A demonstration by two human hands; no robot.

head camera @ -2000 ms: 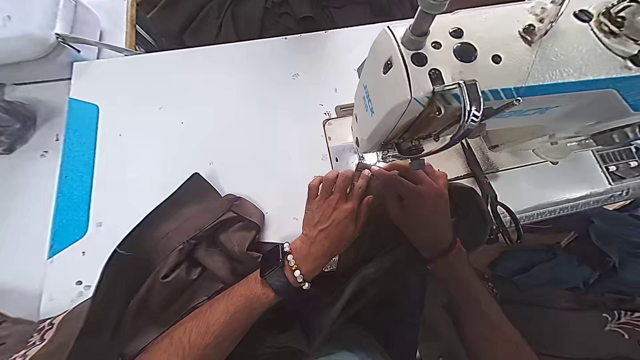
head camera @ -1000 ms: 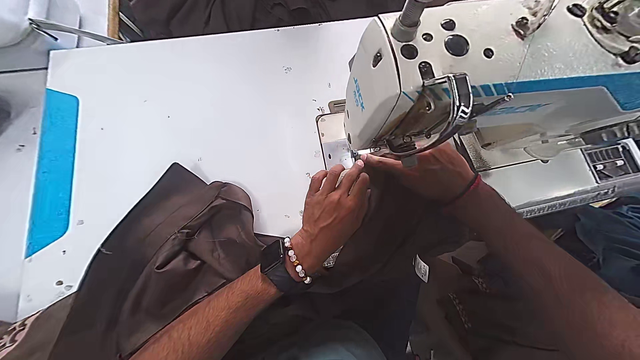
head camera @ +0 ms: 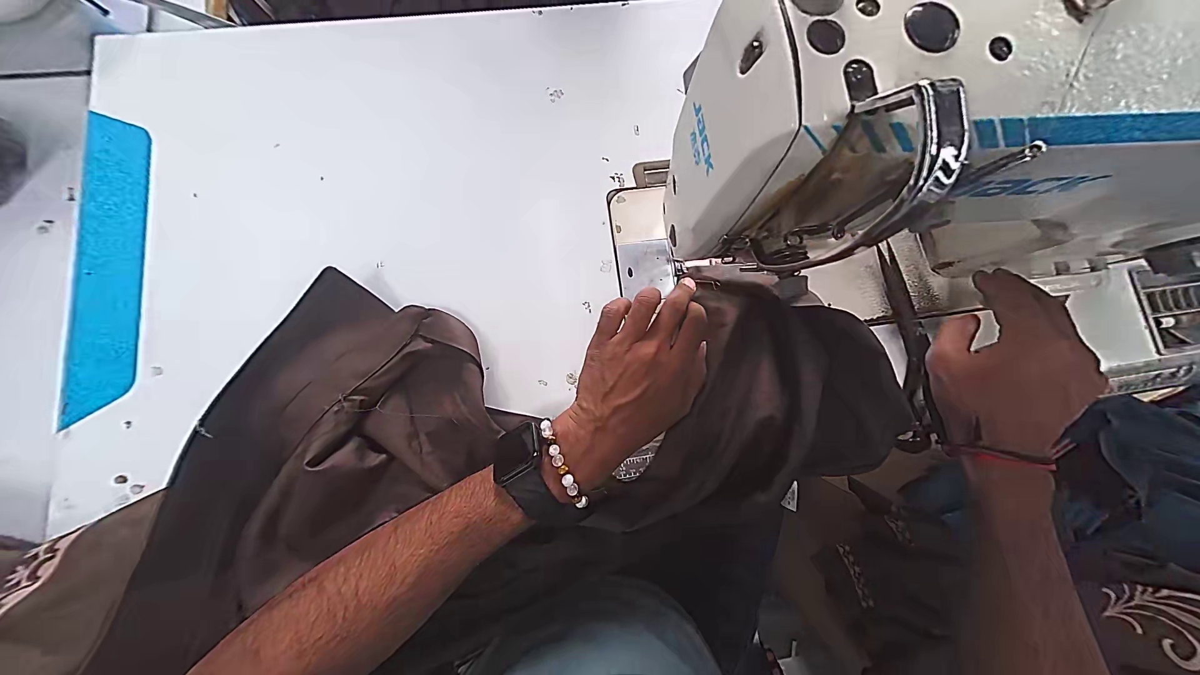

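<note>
Dark brown fabric point(head camera: 750, 375) lies bunched over the table's front edge and runs up to the presser foot of a Jack sewing machine point(head camera: 741, 141). My left hand point(head camera: 647, 361) rests flat on it, fingertips beside the needle area, pressing the cloth down; a watch and a bead bracelet circle the wrist. Off the cloth, at the right, my right hand point(head camera: 1017, 370) has thumb and forefinger apart with nothing seen between them. Just left of it are black-handled scissors point(head camera: 914, 375), their blades pointing up toward the machine bed.
The white sewing table point(head camera: 375, 141) has a blue panel point(head camera: 108, 267) at its left end. Dark blue cloth point(head camera: 1139, 469) and embroidered cloth point(head camera: 1144, 609) lie at the lower right. A metal needle plate point(head camera: 642, 262) sits under the machine head. Bits of lint dot the tabletop.
My right hand has left the fabric near the needle and moved right, beside the scissors. My left hand stays on the cloth near the presser foot.
</note>
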